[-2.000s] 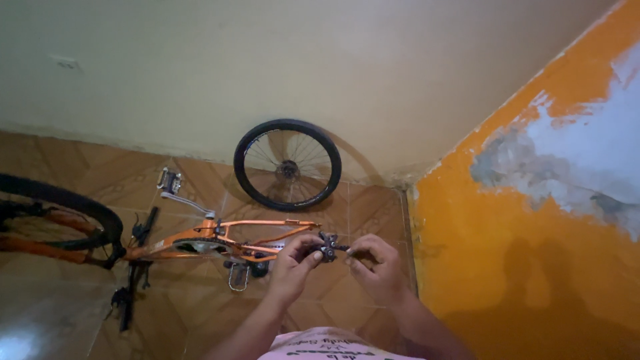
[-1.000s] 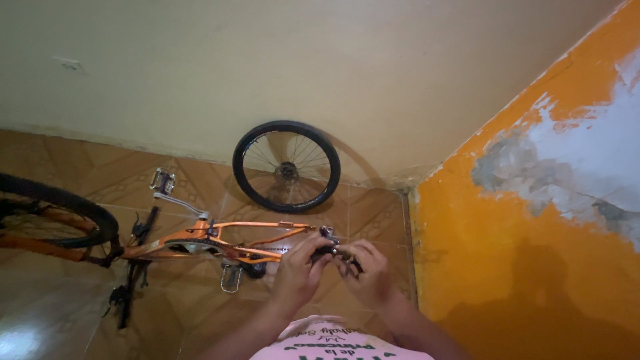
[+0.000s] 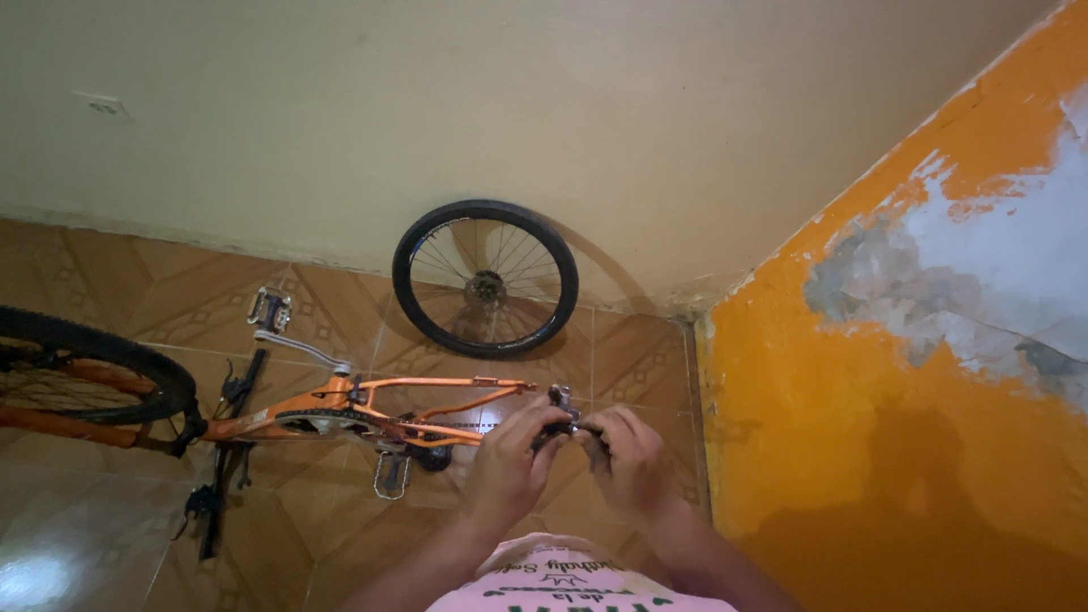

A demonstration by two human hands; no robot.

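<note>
An orange bicycle frame (image 3: 280, 418) is upside down on the floor, its rear end pointing right toward my hands. My left hand (image 3: 514, 459) is closed on a dark metal part, probably the rear derailleur (image 3: 559, 416), at the frame's rear end. Close beside it, my right hand (image 3: 625, 455) pinches a small dark piece against the same part; fingers hide its shape. The chain (image 3: 459, 425) runs from the chainring (image 3: 327, 422) toward my left hand. The detached wheel (image 3: 484, 344) leans against the wall behind the frame.
At the left is the front wheel (image 3: 102, 357), with the handlebar (image 3: 212, 510) under the frame. One pedal (image 3: 270, 310) sticks up toward the wall, another pedal (image 3: 392, 476) lies nearer me. An orange wall (image 3: 782, 442) with peeling paint rises at the right of the tiled floor (image 3: 365, 544).
My right hand's fingers have shifted and curled closer to the left hand at the metal part than two seconds ago. Frame and detached wheel have stayed in place.
</note>
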